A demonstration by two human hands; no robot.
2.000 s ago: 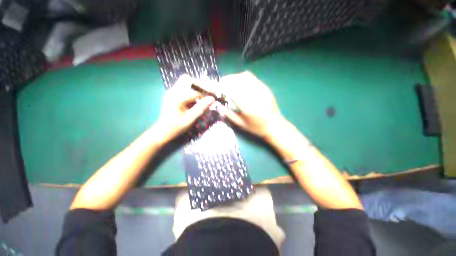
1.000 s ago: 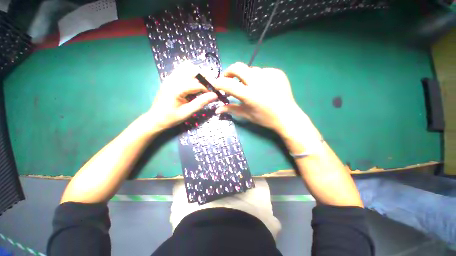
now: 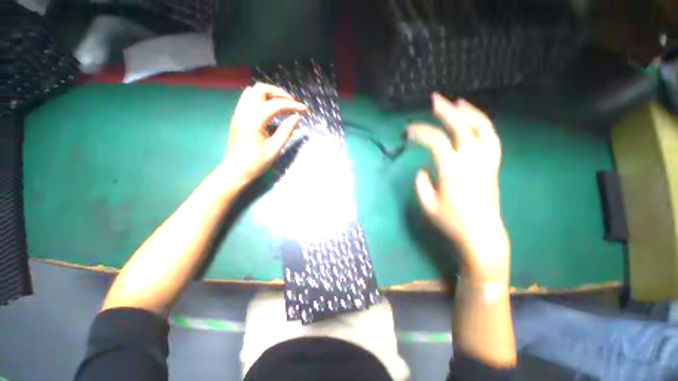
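A long black LED circuit board [image 3: 331, 271] with rows of white dots lies across the green bench, its near end over the front edge. Its middle is washed out by glare. My left hand [image 3: 260, 134] is at the board's left edge, fingers curled; blur and glare hide whether it holds anything. My right hand [image 3: 465, 175] is raised to the right of the board, fingers spread, with nothing visible in it. A thin black cable [image 3: 390, 152] lies between the board and my right hand.
Stacked dotted boards stand at the back right [image 3: 476, 63] and back left [image 3: 30, 59]. A white sheet [image 3: 169, 56] lies at the back. A ribbed black strip [image 3: 13, 216] is at the left edge. A yellow block [image 3: 647, 201] and a dark piece [image 3: 612, 206] are at right.
My right hand has moved away from the board to the right, and its fingers have opened. The dark stick-like part between my hands no longer shows. Glare now covers the board's middle.
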